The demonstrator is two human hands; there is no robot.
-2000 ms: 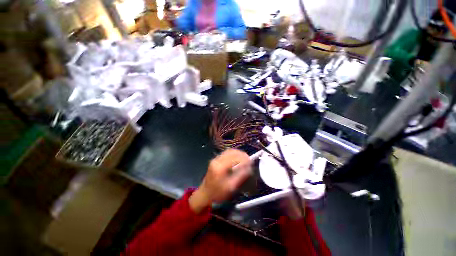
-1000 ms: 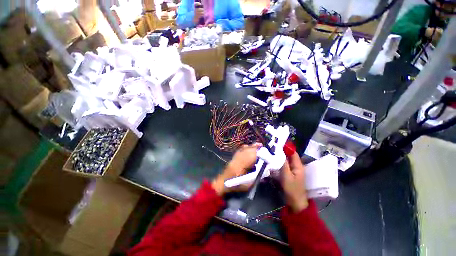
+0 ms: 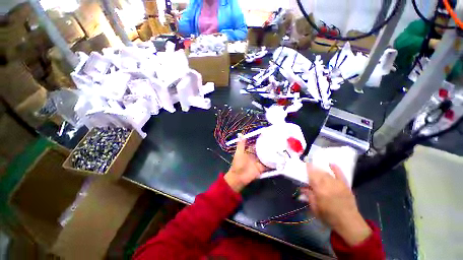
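Observation:
A white-and-red subassembly (image 3: 278, 138) with rounded white lobes and a red piece is held over the middle of the bench. My left hand (image 3: 244, 165) grips its lower left side, below a white stem. My right hand (image 3: 332, 195) is on its lower right, at the white plastic housing (image 3: 335, 161); the fingers are blurred and partly hide the contact. Wire leads (image 3: 287, 218) trail on the bench below the hands. More orange and dark wire leads (image 3: 228, 127) lie fanned behind my left hand.
A silver screw feeder (image 3: 348, 127) stands right of the subassembly. A parts carton (image 3: 101, 150) and housing pile (image 3: 132, 84) are at left. A subassembly pile (image 3: 304, 73) is at the back. A metal upright (image 3: 424, 94) and black cable are at right. A person in blue (image 3: 231, 18) is across the bench.
The subassembly has been turned so its broad white lobes and red piece face up. My right hand has moved right and down to the housing; my left hand now holds from below.

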